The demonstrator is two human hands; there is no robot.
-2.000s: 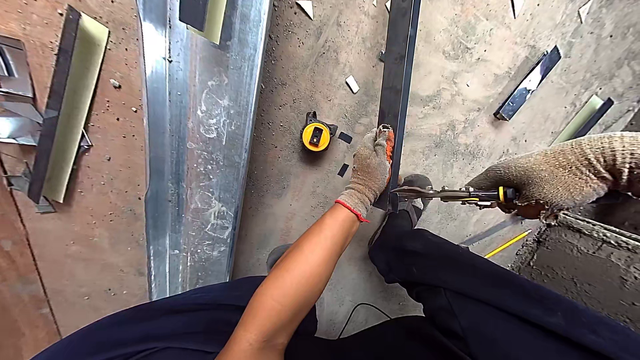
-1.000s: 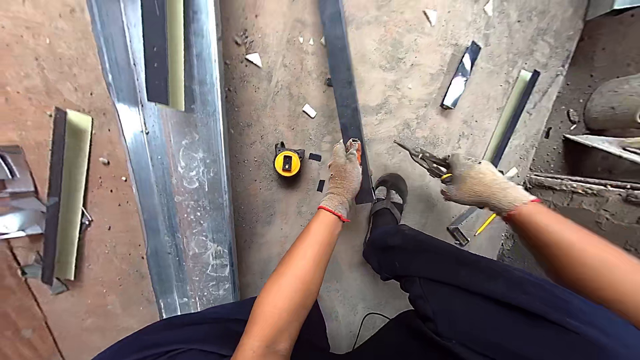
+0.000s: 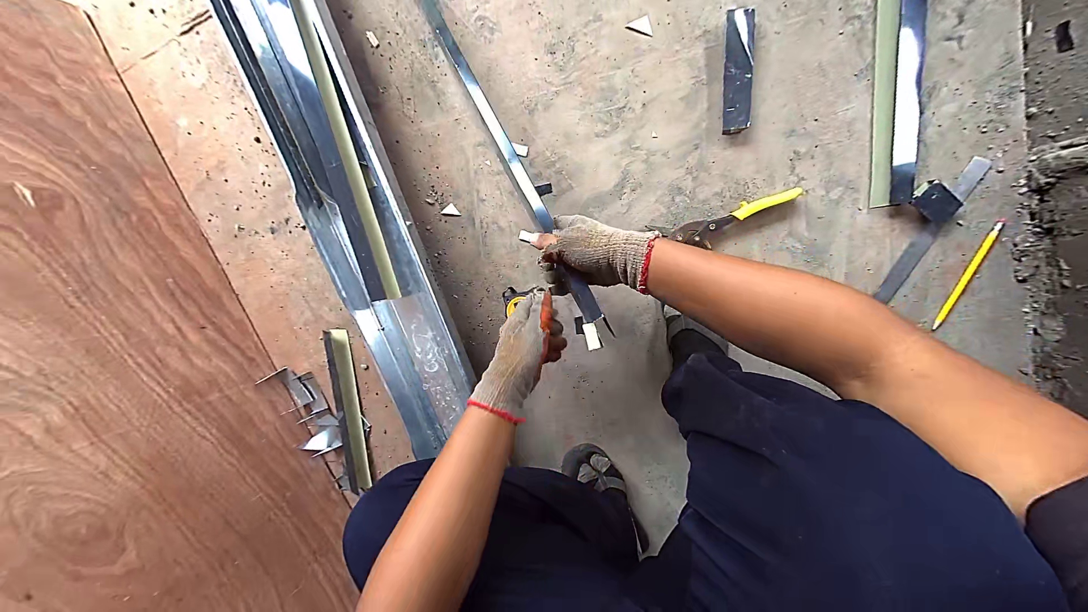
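My right hand (image 3: 595,251), in a knitted work glove, grips a long narrow metal strip (image 3: 501,136) near its lower end. That end, with a cut tip, points down past the glove. My left hand (image 3: 523,348), gloved with an orange palm, is just below and left of it, fingers curled; whether it holds anything cannot be told. A tape measure (image 3: 513,304) with a yellow face lies behind the left hand, mostly hidden. Tin snips (image 3: 731,219) with a yellow handle lie on the concrete floor beyond my right forearm, their jaws partly hidden.
Wide galvanized metal channels (image 3: 425,357) run along the left beside a plywood sheet (image 3: 127,340). Metal offcuts (image 3: 321,425) lie between them. To the right are a short dark metal piece (image 3: 738,72), a longer angle piece (image 3: 899,102) and a yellow pencil (image 3: 969,274). My shoes are below.
The tin snips, in my right hand before, now lie on the floor. My right hand has moved onto the metal strip. My left hand has come off the strip's edge to below it. The view has shifted.
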